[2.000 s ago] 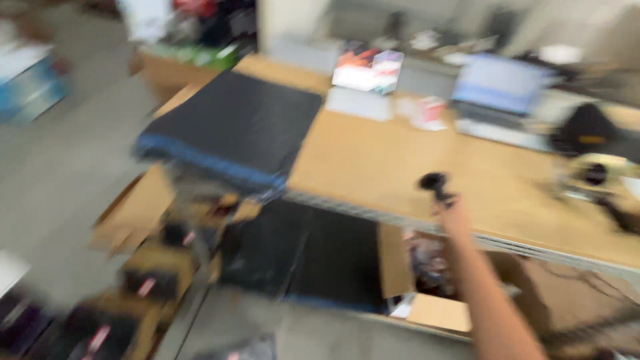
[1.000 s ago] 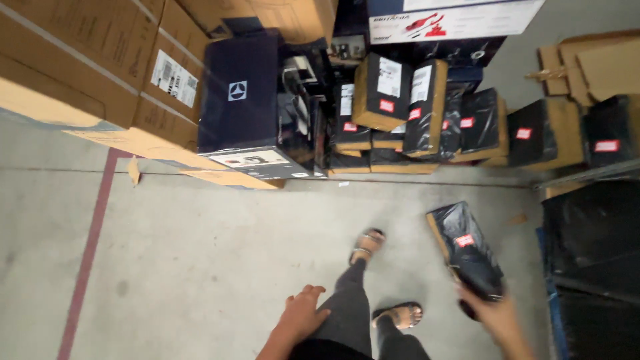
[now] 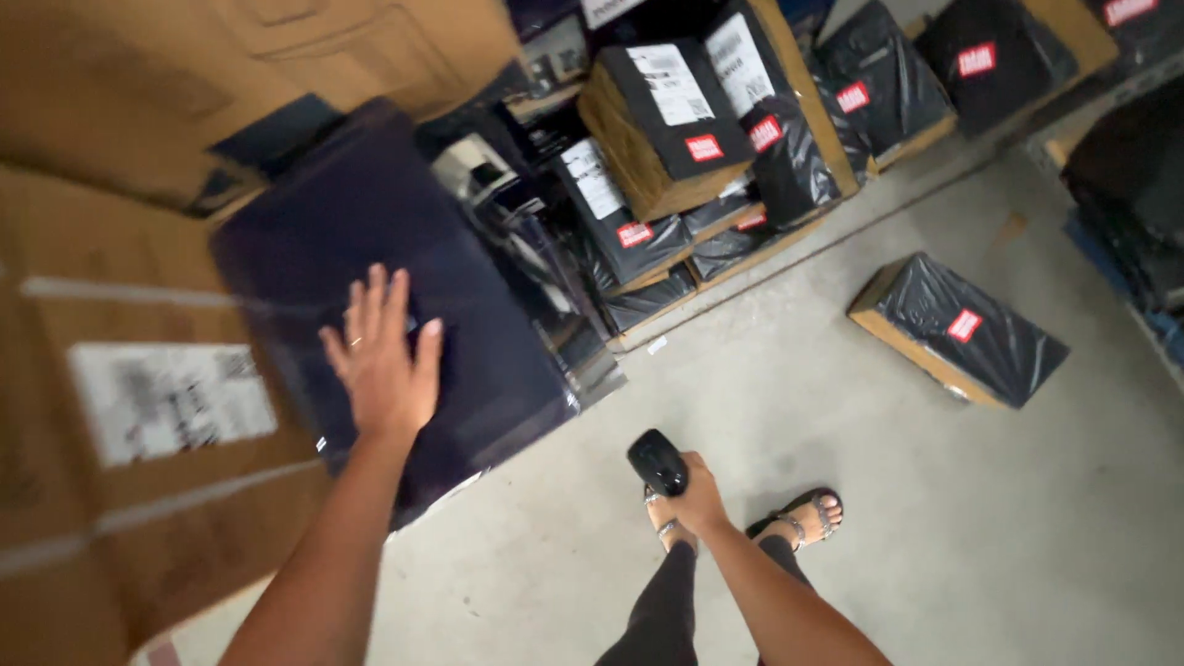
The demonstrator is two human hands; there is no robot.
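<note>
My left hand point(image 3: 384, 361) lies flat, fingers spread, on the top of a large dark blue box point(image 3: 462, 388) wrapped in clear film. My right hand point(image 3: 694, 495) is closed around a black handheld barcode scanner point(image 3: 658, 462), held above the floor near my feet. To the right, a parcel in black wrap with brown sides and a red label point(image 3: 971, 328) rests alone on the concrete floor. Its underside is hidden.
Large brown cartons point(image 3: 166, 527) with a white label border the blue box on the left. Several black-wrapped parcels point(image 3: 675, 120) are piled at the top centre, and more point(image 3: 888, 83) stand in a row to their right. Dark stacked material point(image 3: 1138, 194) lies at the right edge.
My left hand was in the air over the floor and is now on the blue box. My right hand has moved away from the lone black parcel. The view has shifted towards the boxes.
</note>
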